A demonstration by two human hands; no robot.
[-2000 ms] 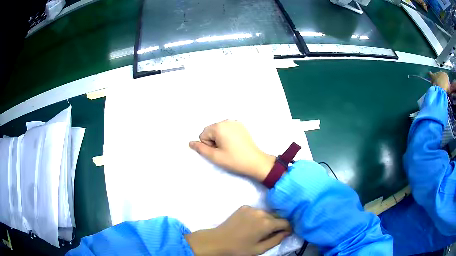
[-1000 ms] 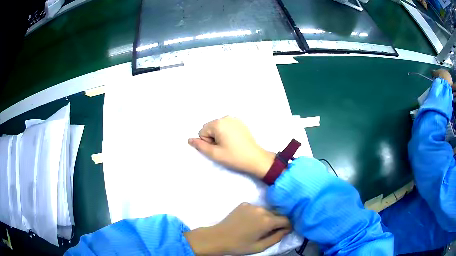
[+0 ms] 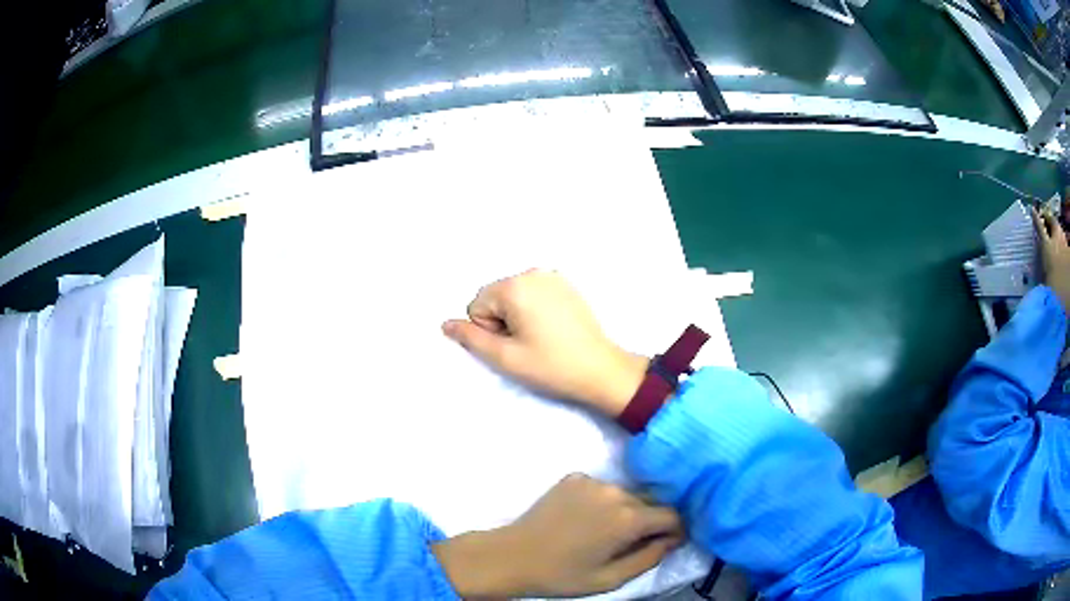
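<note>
The white work mat [image 3: 352, 340] lies in front of me on the green bench, its edges held by pale tape. My right hand [image 3: 540, 335] rests on the mat near its middle, fingers curled in, with nothing visible in it. A dark red band [image 3: 666, 378] is around my right wrist. My left hand [image 3: 587, 534] lies curled at the mat's near edge, close to my right sleeve. Its fingertips are partly hidden, and no held thing shows.
White protective sleeves [image 3: 88, 405] are stacked at the left. A glossy dark panel with black edging [image 3: 505, 53] lies beyond the mat. At the right edge a coworker's blue sleeve [image 3: 997, 434] and hand are at a white vented housing [image 3: 1007, 261]. A thin black cord [image 3: 772, 390] runs beside my right sleeve.
My hands have stayed almost still. The coworker's arm at the right has shifted, and more of the white vented housing now shows.
</note>
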